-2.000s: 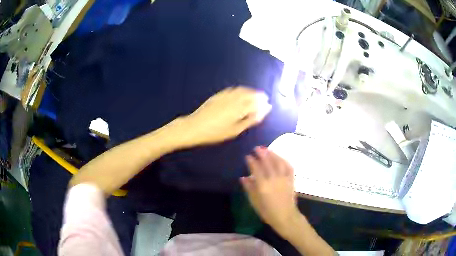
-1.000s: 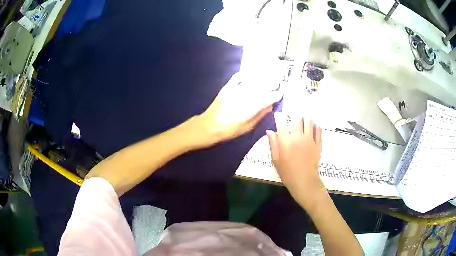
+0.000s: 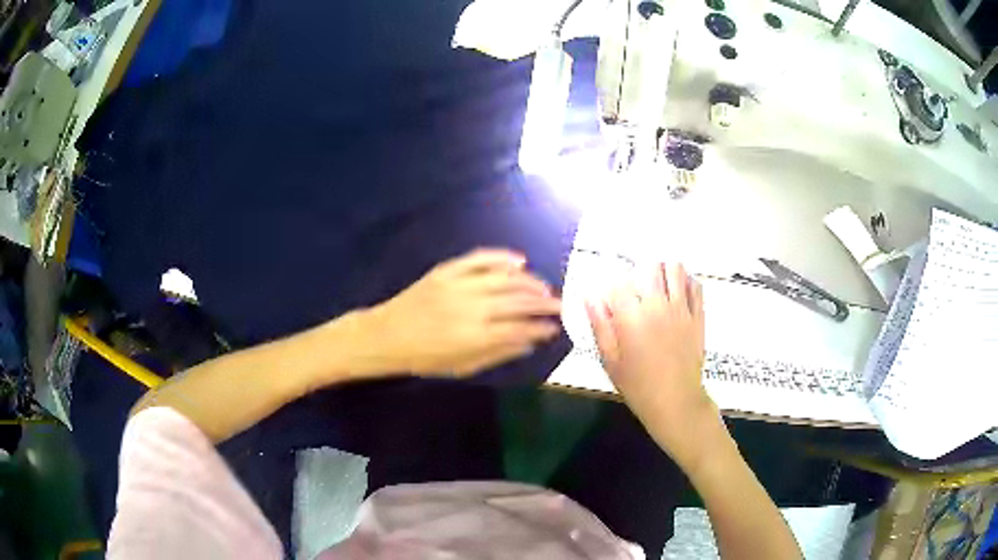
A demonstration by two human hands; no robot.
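Observation:
A wide dark navy garment panel covers the left and middle of the table and reaches the needle area under the glaring lamp. My left hand lies on the navy cloth near its right edge, palm down, fingers slightly blurred; whether it pinches the cloth cannot be told. My right hand rests flat with fingers spread on the white table, right of the cloth edge. The white sewing machine stands beyond it. The needle and presser foot are lost in the glare.
Dark snips and a small white piece lie right of my right hand. A ruled paper sheet is at the far right. A yellow rail and blue bin are at the left. Scale marks run along the table's front edge.
My left hand has moved back from the needle area towards me. The cloth edge has shifted beside it. My right hand stays nearly in place on the table since a second ago.

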